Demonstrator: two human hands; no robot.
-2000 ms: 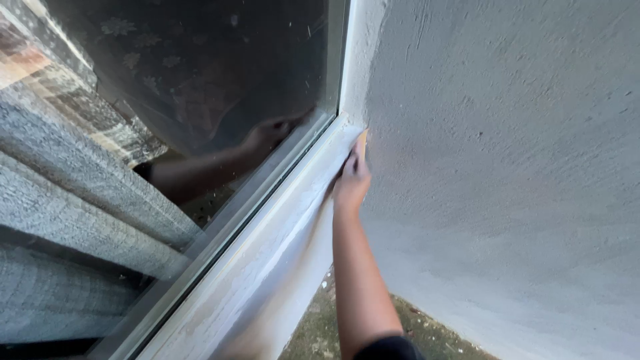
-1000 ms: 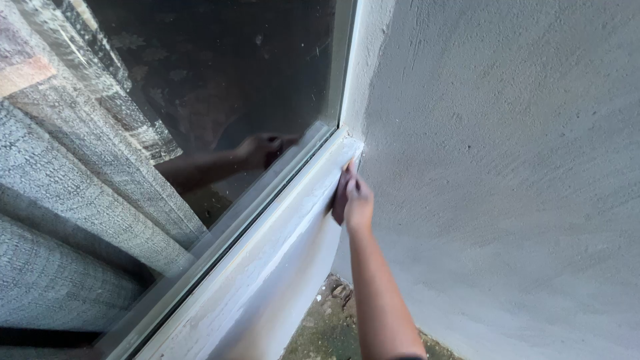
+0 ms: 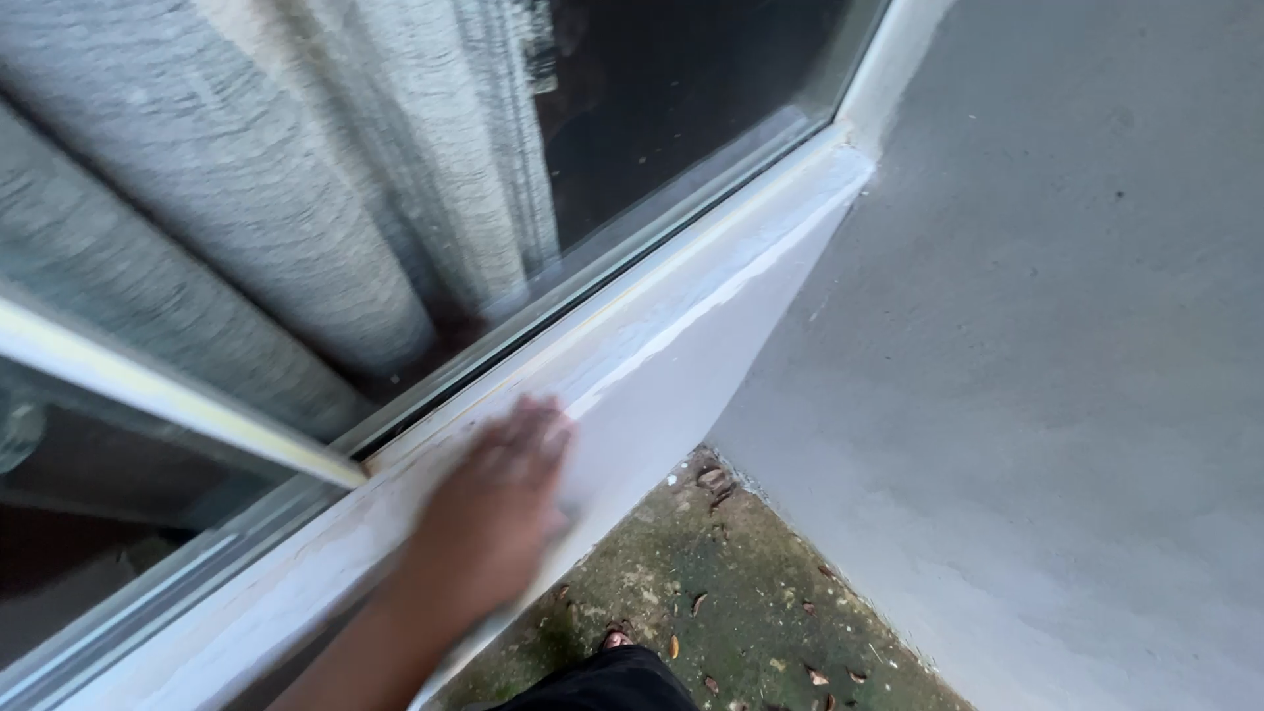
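My left hand (image 3: 499,499), blurred, lies palm down over the outer edge of a white-painted window sill (image 3: 681,306), with its fingers pointing up along the sill. Its palm and underside are hidden, so I cannot tell whether a thin sheet is under it. The sill runs diagonally from the lower left to the corner at the upper right, beside the window pane (image 3: 681,109). A brighter white line follows its outer edge. My right hand is out of view.
A grey plastered wall (image 3: 1047,355) rises on the right. Grey curtains (image 3: 267,188) hang behind the glass, and a pale window frame bar (image 3: 178,395) meets the sill. Below are mossy ground (image 3: 731,583) with dry leaves, a foot (image 3: 617,639) and dark clothing (image 3: 597,683).
The hand in view was at the far sill corner by the wall, holding a thin, partly dark piece. A hand is now nearer, at the middle of the sill. The view has shifted left.
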